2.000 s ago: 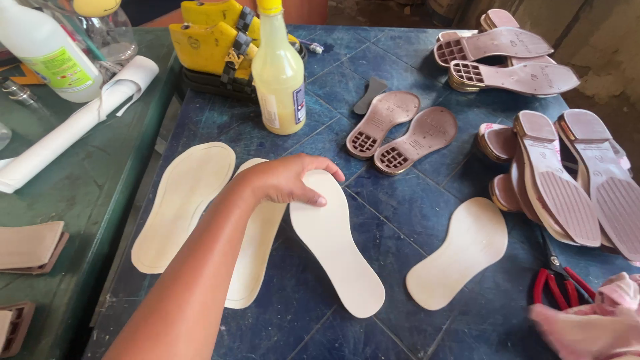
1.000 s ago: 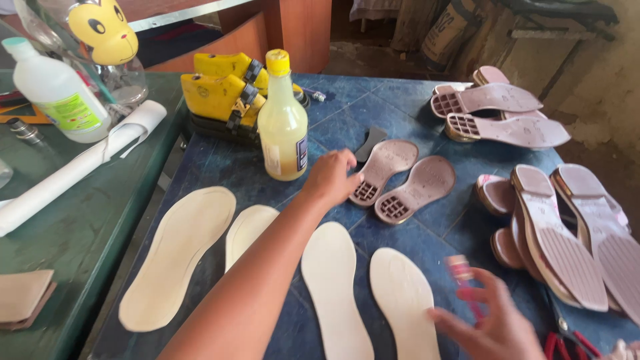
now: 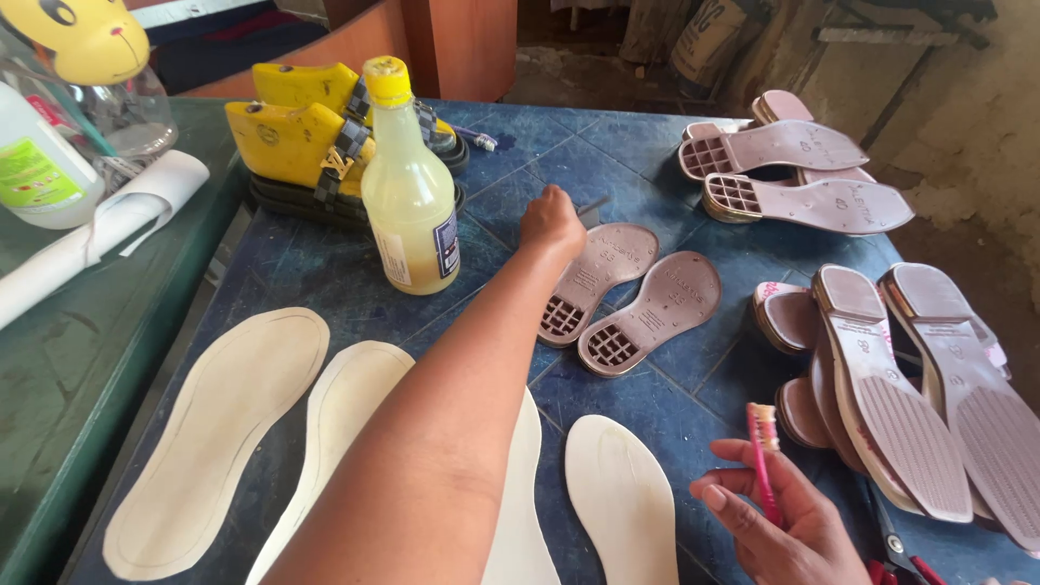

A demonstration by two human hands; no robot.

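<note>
My left hand reaches past the yellow-capped bottle, its fingers closed on a dark grey flat piece, mostly hidden by the hand. Just right of and below it lie two mauve shoe soles with gridded heels. A red toothbrush stands upright in my right hand, bristles up. Cream insole pieces lie in the foreground: two wider ones with drawn outlines at left, a third partly under my forearm, and a fourth left of my right hand.
Yellow shoe lasts with checked straps stand behind the bottle. Sandals lie soles up at the back right and right. Red-handled pliers lie at lower right. A white roll and a plastic bottle occupy the green table.
My left hand has left the insole piece it touched and reached forward to the grey piece. My right hand, earlier at lower right, now holds the toothbrush up. The view has tilted up.
</note>
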